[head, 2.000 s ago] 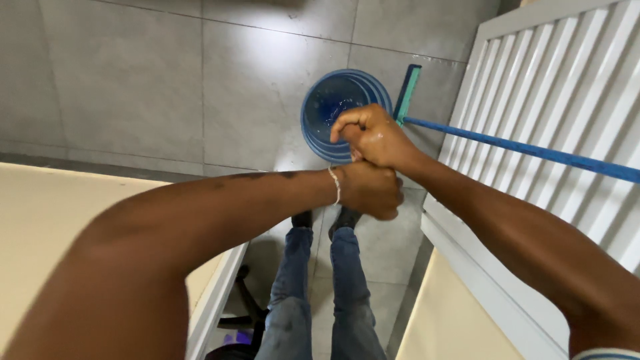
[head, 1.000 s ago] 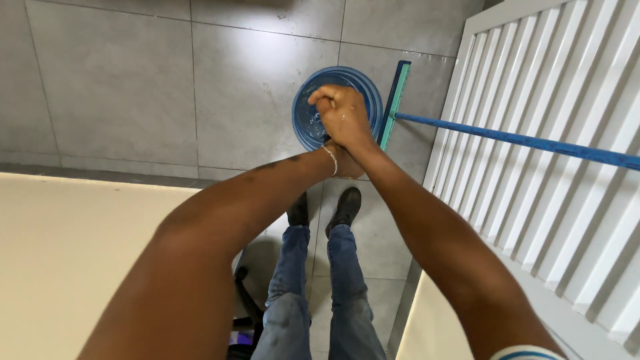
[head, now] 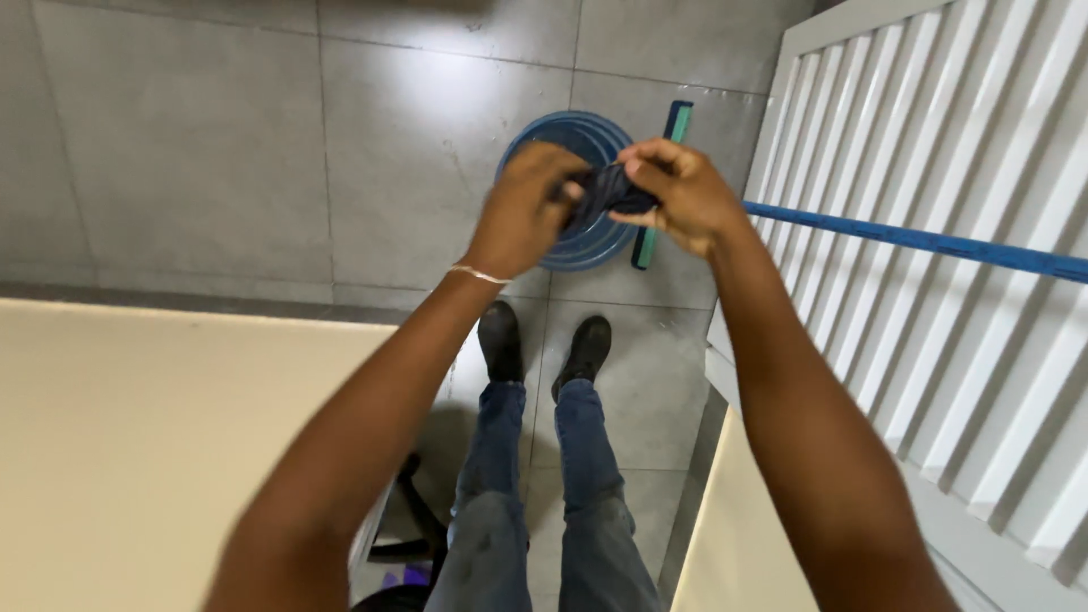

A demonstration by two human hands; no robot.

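A dark, crumpled cloth (head: pixel 610 189) stretches between my two hands above a blue round bucket (head: pixel 586 255) on the floor. My left hand (head: pixel 535 200), with a thin pale bracelet at its wrist, is blurred and grips the cloth's left end. At the right end, my right hand (head: pixel 680 191) pinches the cloth between thumb and fingers. Behind that hand lies a floor squeegee with a green and dark blade (head: pixel 677 123); its blue handle (head: pixel 918 240) runs off to the right. The hands hide part of the bucket's inside.
A white slatted louvre panel (head: pixel 858 195) borders the right side. Cream surfaces lie at lower left (head: pixel 170 442) and lower right (head: pixel 748 527). Grey floor tiles (head: pixel 195 127) extend around the bucket. My dark shoes (head: pixel 500 340) stand just below it, near a black chair base (head: pixel 416 510).
My hands were clasped together over the bucket; they have moved apart, and the dark cloth now shows between them.
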